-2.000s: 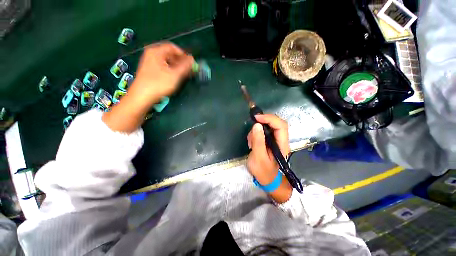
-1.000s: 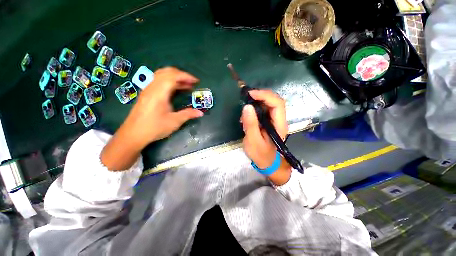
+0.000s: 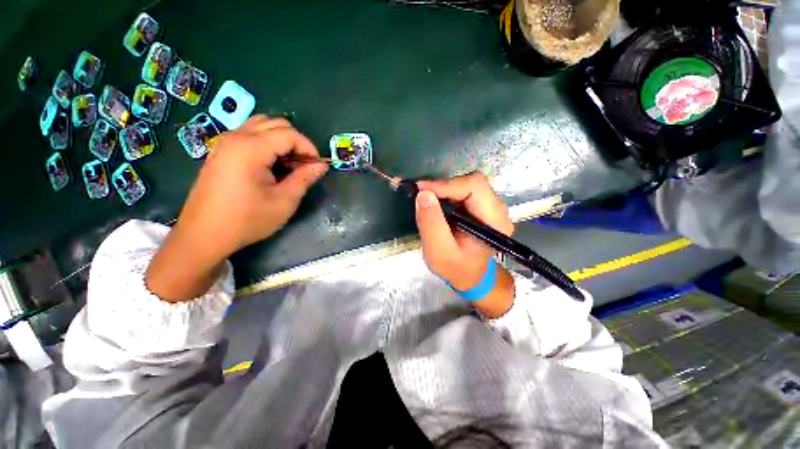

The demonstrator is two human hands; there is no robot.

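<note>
A light-blue device unit (image 3: 351, 152) with dark, white and yellow parts inside lies on the dark green mat between my hands. My left hand (image 3: 257, 175) pinches thin tweezers (image 3: 307, 160), whose end is at the unit's left side. My right hand (image 3: 460, 224), with a blue wristband, holds a black soldering iron (image 3: 509, 245) like a pen. Its thin metal tip is at the unit's lower right edge. Whether the tip touches a part inside is too small to tell.
Several similar units (image 3: 114, 105) lie in a group at the left, with a plain light-blue cover (image 3: 232, 104) beside them. A round pot (image 3: 570, 26) and a black fan (image 3: 680, 90) stand at the right. Another person's sleeve (image 3: 719, 206) is at the right edge.
My left hand, open beside the unit a second ago, now holds the tweezers at it. The soldering iron has swung left and down, its tip now at the unit. The view has shifted.
</note>
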